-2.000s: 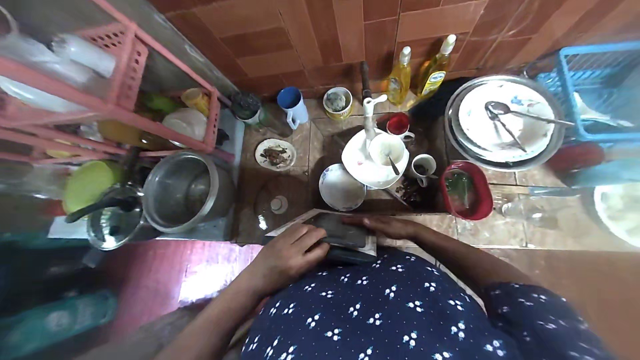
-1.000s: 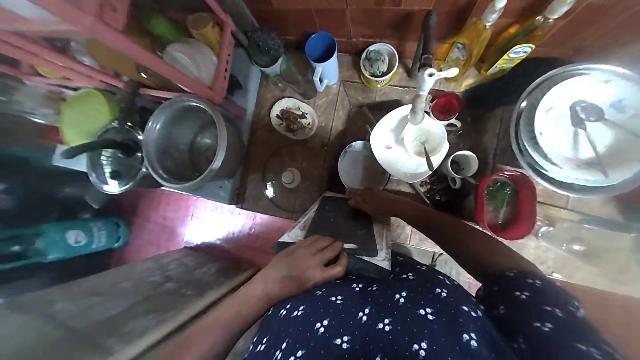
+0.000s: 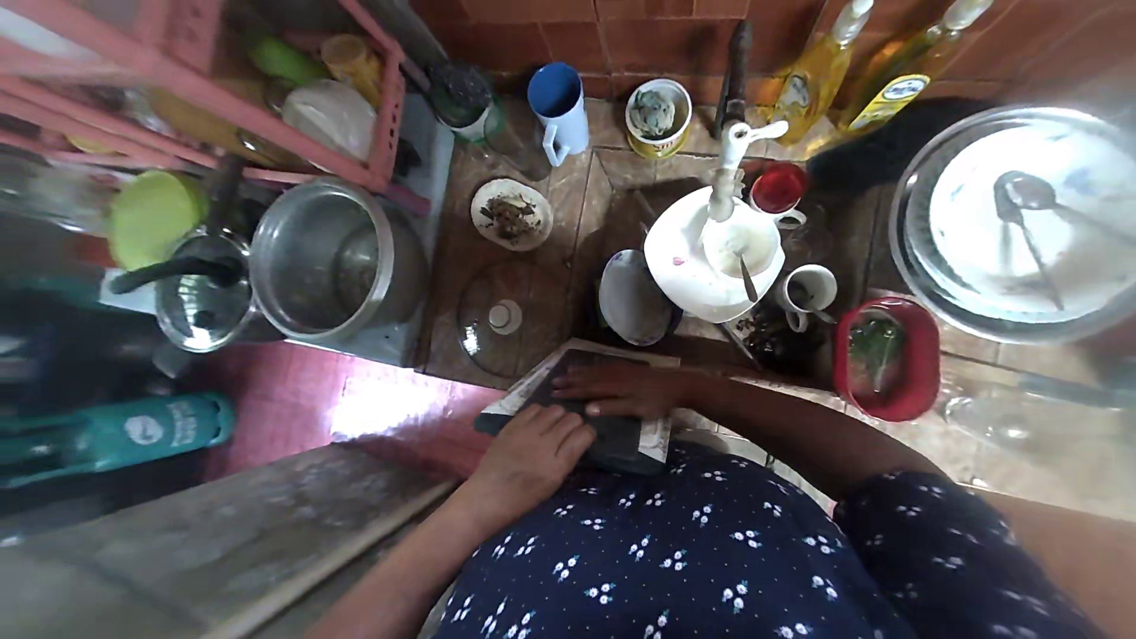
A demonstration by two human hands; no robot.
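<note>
Against my body, at the counter's front edge, lies a dark flat cloth or pad (image 3: 612,435) over a flat piece with a pale, stained border (image 3: 657,435). My left hand (image 3: 537,444) rests on its near left part, fingers bent. My right hand (image 3: 621,390) lies on the upper part, fingers stretched to the left. Whether either hand grips the pad cannot be told. Just beyond are a clear glass lid (image 3: 484,342) with a knob and a white oval bowl (image 3: 635,302). A white plate (image 3: 670,262) holding a cup with a spoon sits under a white tap (image 3: 732,146).
On the left stand a steel pot (image 3: 319,262), a lidded pan (image 3: 200,302) and a pink rack (image 3: 386,124). A blue mug (image 3: 568,115) and a dish of scraps (image 3: 512,216) are at the back. At right are a red tub (image 3: 927,364), a large metal basin (image 3: 905,240) and yellow bottles (image 3: 812,84).
My right hand has shifted left over the dark pad since a second ago. The view came closer to the counter between the two earlier frames.
</note>
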